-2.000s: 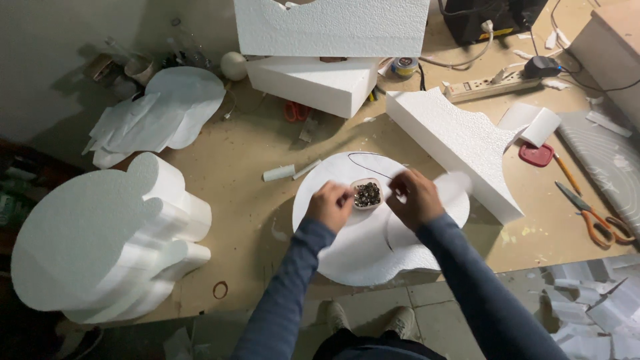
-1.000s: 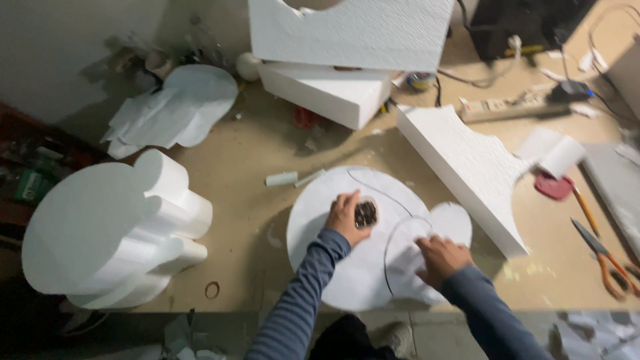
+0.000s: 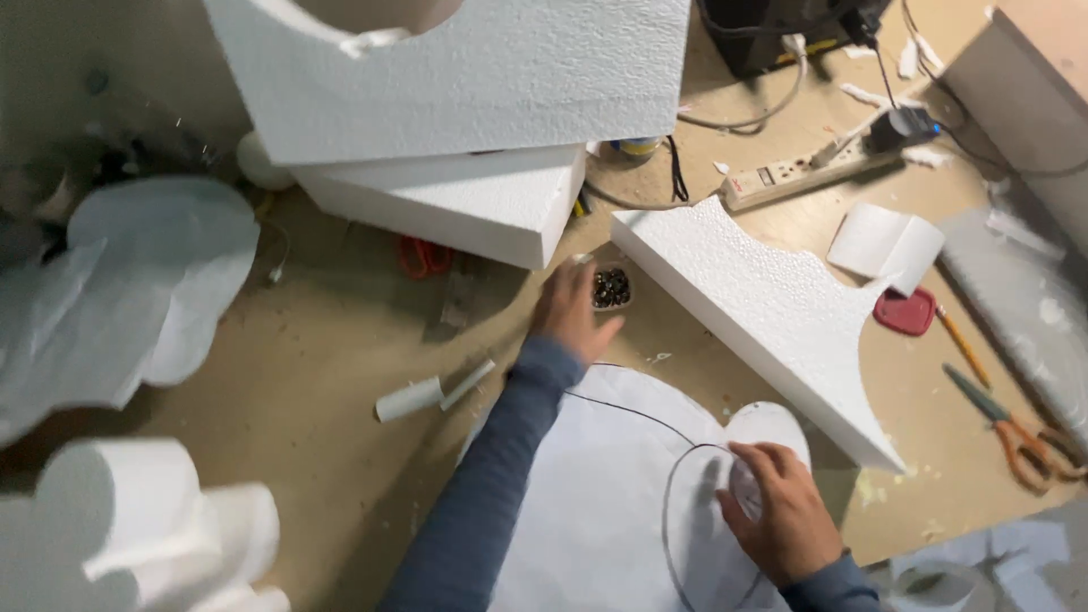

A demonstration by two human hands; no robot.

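Observation:
My left hand is stretched out beside a small white tub of dark metallic pieces, its fingers at the tub's left edge; whether it grips the tub I cannot tell. A rounded sheet of white paper with curved black lines lies nearer to me, its left part hidden under my left forearm. Over the paper's right side, my right hand has its fingers apart and slightly curled, close to a small rounded lobe.
Foam blocks stand at the back, with a curved foam offcut right of the tub. Orange-handled scissors, a pencil, a red lid and a power strip lie right. Cut foam shapes stand left.
The tub was on the paper in both earlier frames; now it sits on the table behind it, with my left hand beside it. My right hand stays over the paper's right side.

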